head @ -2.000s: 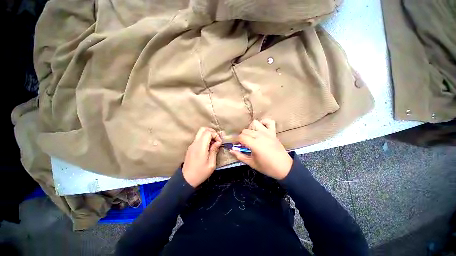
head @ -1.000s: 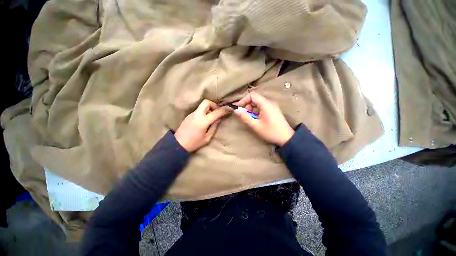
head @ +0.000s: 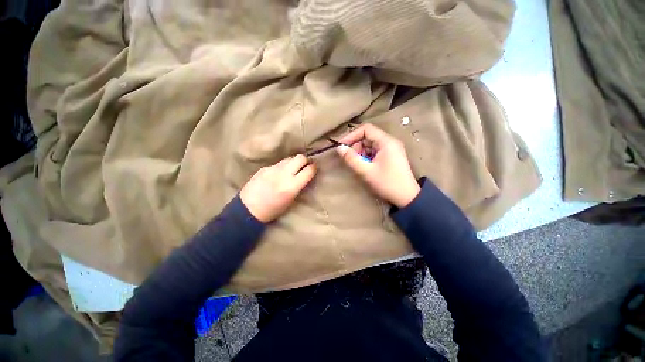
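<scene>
A large tan jacket [head: 177, 155] lies spread over the table, with folds at the left and a bunched part at the top. My right hand [head: 378, 162] holds small blue-handled thread snips [head: 367, 158], whose dark tips point left over a seam. Most of the handle is hidden by my fingers. My left hand [head: 279, 185] pinches the jacket fabric beside the same seam, left of the snips. A dark narrow slit shows between my hands. The flap pocket [head: 445, 141] with a round snap lies right of my right hand.
The pale tabletop [head: 530, 78] shows at the right, and its corner [head: 95, 286] at lower left. Another tan garment [head: 601, 106] lies at the right edge. A blue crate [head: 212, 312] shows below the table. The speckled floor [head: 551, 276] is at lower right.
From the front hem, both hands have moved up the jacket to the seam near the pocket. Since the last earlier frame, my left hand has shifted slightly down and left, away from the snips.
</scene>
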